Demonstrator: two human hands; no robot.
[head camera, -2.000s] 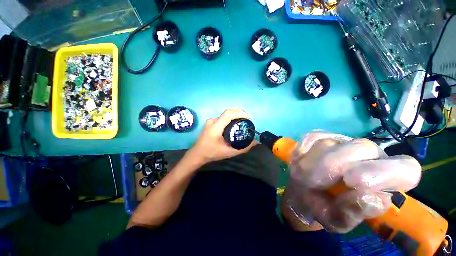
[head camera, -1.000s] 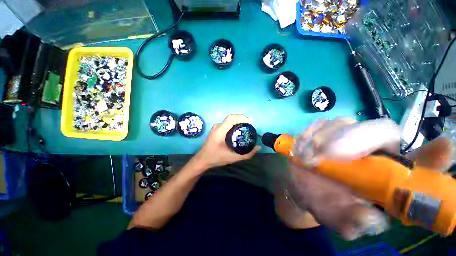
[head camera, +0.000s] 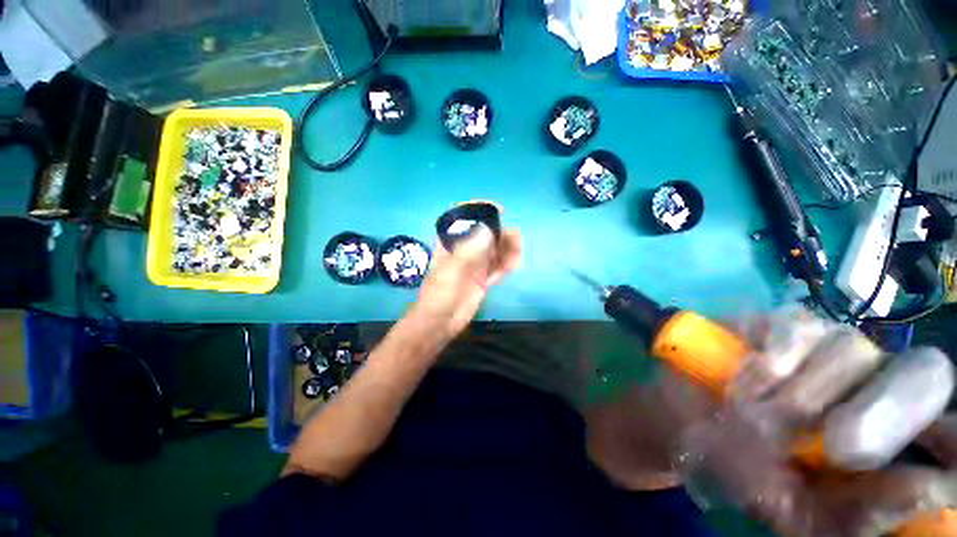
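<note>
My bare left hand holds a round black housing above the mat, right of two housings that stand side by side, one of them here. My fingers partly cover its open top. My right hand, in a clear plastic glove and blurred, holds an orange electric screwdriver. Its thin bit points up and left, apart from the housing. Several more housings with boards inside stand across the mat, such as this one.
A yellow tray of small parts is at left beside a soldering station. A blue tray and a bag of boards are at the back right. A black hand tool and power strip lie at right. A blue crate is below.
My left hand has moved the housing up and left, away from the screwdriver. The screwdriver has drawn back to the right, its bit now clear of the housing. The view has shifted slightly.
</note>
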